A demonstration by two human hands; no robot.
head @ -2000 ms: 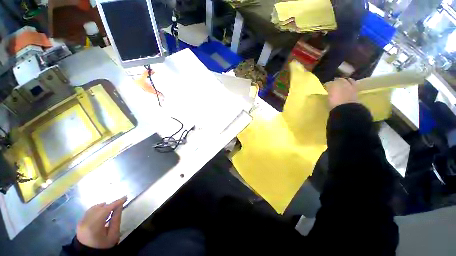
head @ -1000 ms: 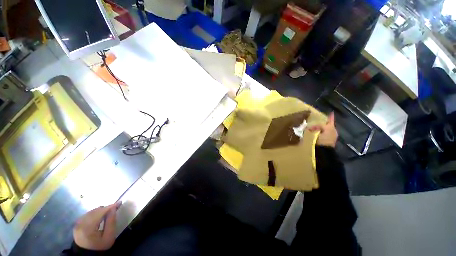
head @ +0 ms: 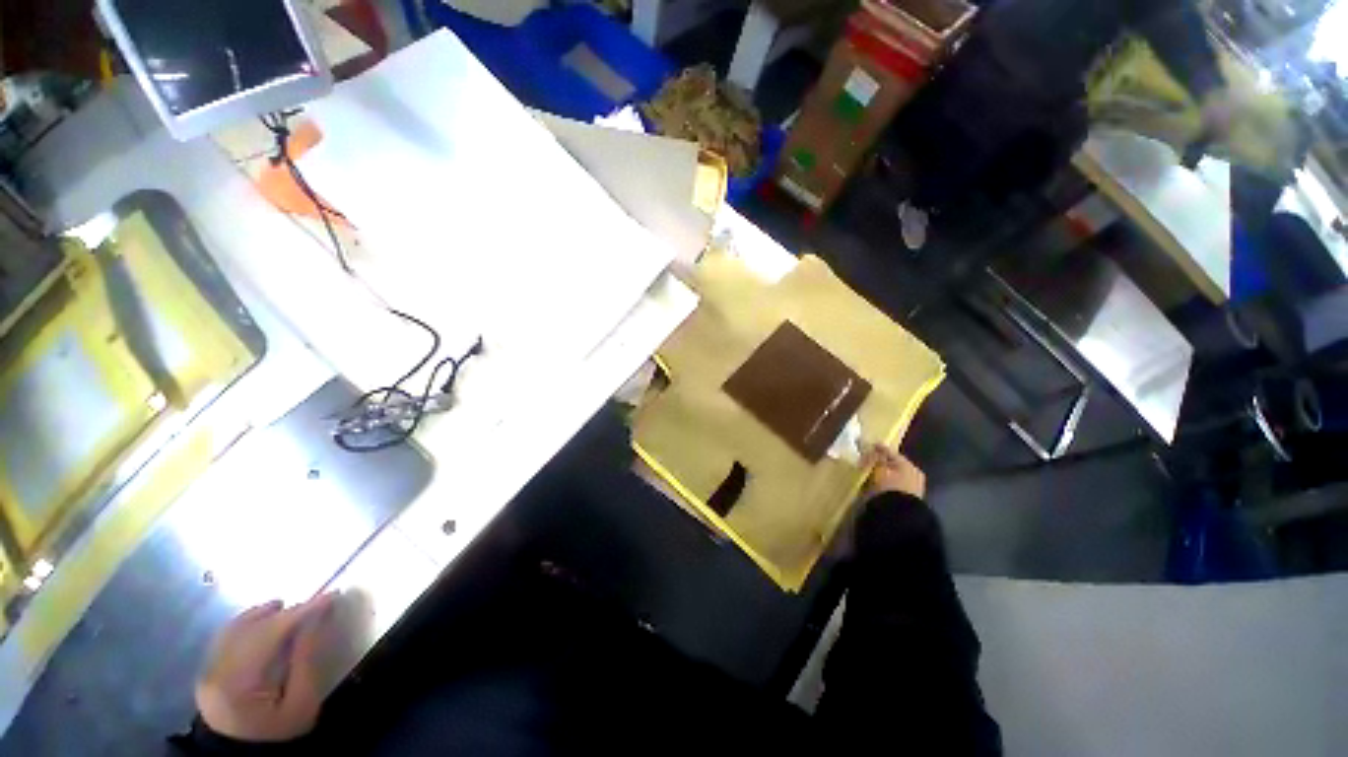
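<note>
A yellow panel (head: 695, 429) lies face down over a yellow pile to the right of the white table, its tan side up. A dark brown piece (head: 798, 388) is on its middle and a small dark strip (head: 729, 488) is nearer me. My right hand (head: 894, 473) holds the panel's right edge, beside a small white scrap (head: 847, 441). My left hand (head: 274, 669) is at the table's near edge, fingers bent and close together; whether it holds something thin cannot be told.
The yellow clamp frame (head: 160, 377) is at left beside the shiny bed plate (head: 296, 488). Black cables (head: 392, 414) lie on the white table, below the screen (head: 215, 59). A blue bin (head: 569, 59) and a red-brown carton (head: 850, 111) stand behind. A person in dark clothes (head: 1020, 104) is at back right.
My right hand has brought the yellow panel from the right, turned its tan side up and laid it flat on the pile. My left hand has stayed near the table edge.
</note>
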